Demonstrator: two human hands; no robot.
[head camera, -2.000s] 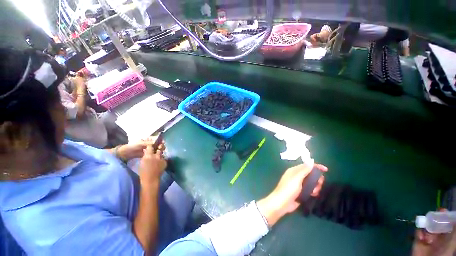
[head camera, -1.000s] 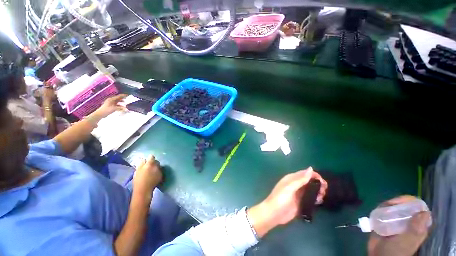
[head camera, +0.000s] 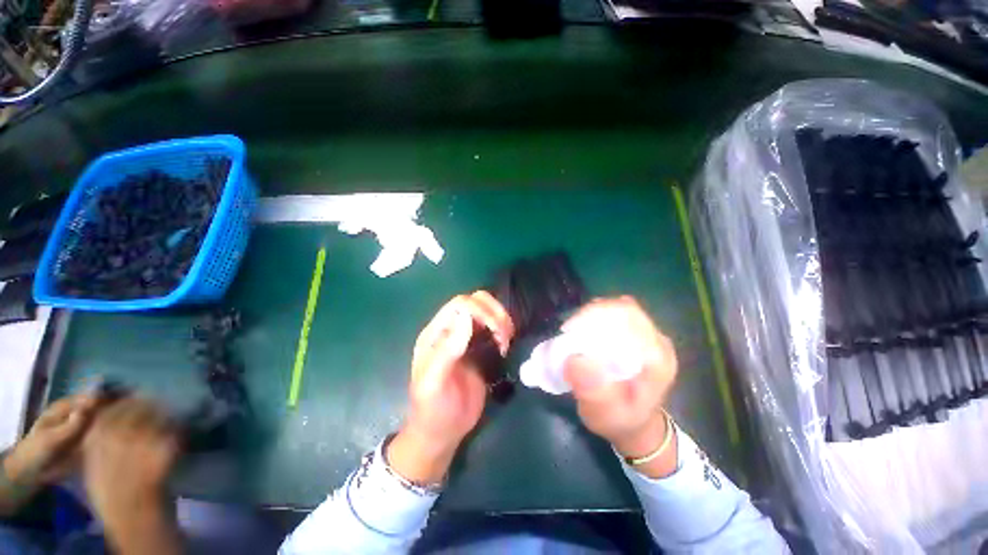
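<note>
My left hand (head camera: 446, 363) holds a black housing (head camera: 484, 349) upright at the middle of the green bench. My right hand (head camera: 623, 374) is closed round the white glue bottle (head camera: 548, 366), its nozzle end pointing left at the housing. The needle tip is close to the housing; whether they touch cannot be told. More black housings (head camera: 538, 291) lie side by side just behind my hands, partly hidden by them. Small black end pieces (head camera: 220, 352) lie in a loose pile left of the left yellow line.
A blue basket (head camera: 231, 222) of small black parts stands at left. White tissue (head camera: 395, 244) and a white strip (head camera: 298, 209) lie behind. Yellow tape (head camera: 308, 325) marks the left, another yellow line (head camera: 705, 311) the right. A liner-wrapped tray (head camera: 891, 293) stands right. Another person's hands (head camera: 130, 444) are at lower left.
The view has swung right and down, bringing the lined tray into sight. My right hand has brought the bottle from the right side close to the housing in my left hand.
</note>
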